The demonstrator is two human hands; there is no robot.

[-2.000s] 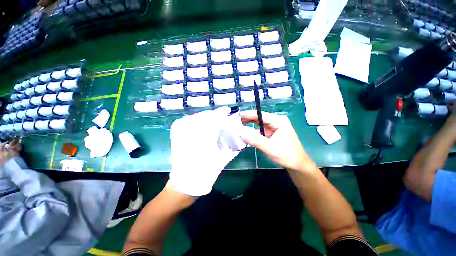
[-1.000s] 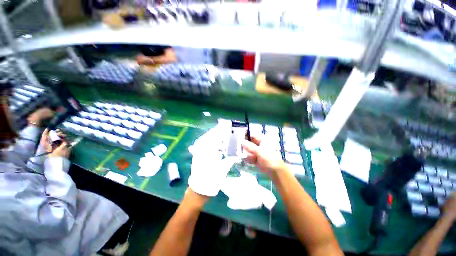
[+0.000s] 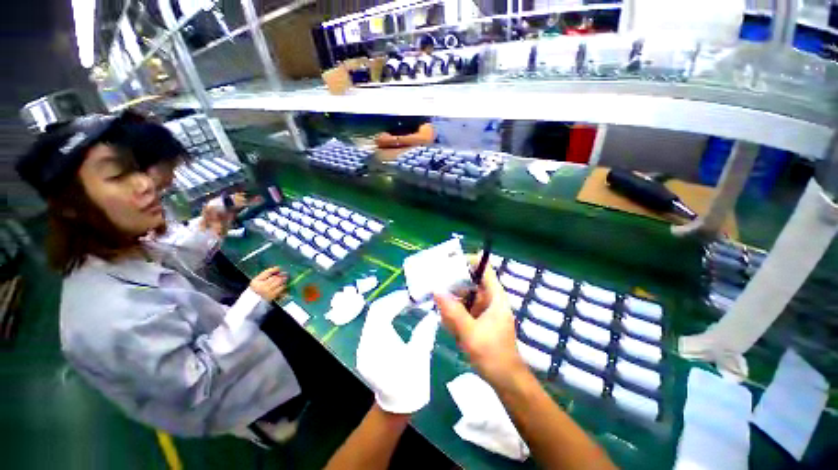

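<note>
A white housing (image 3: 435,270) is held up in front of me, its pale face towards me. My right hand (image 3: 481,323) is bare, its thumb against the housing's lower right edge, and it also grips a thin black pen-like tool (image 3: 482,266) pointing upward. My left hand (image 3: 397,356), in a white glove, is just below the housing with thumb and fingers curved apart. Its fingertips meet the housing's lower left edge; whether they grip it is unclear. A crumpled white cloth (image 3: 485,418) lies on the bench below my right hand.
A tray of housings (image 3: 588,335) lies behind my right hand, another (image 3: 317,229) to the left. White sheets (image 3: 715,422) lie at right near a white post (image 3: 770,275). A seated person (image 3: 175,321) is at left. A shelf (image 3: 551,103) spans above; a dark heat gun (image 3: 648,191) lies behind.
The view has swung left and up, bringing the seated person and shelf into fuller view. The housing now stands above the left glove, its pale face turned towards me.
</note>
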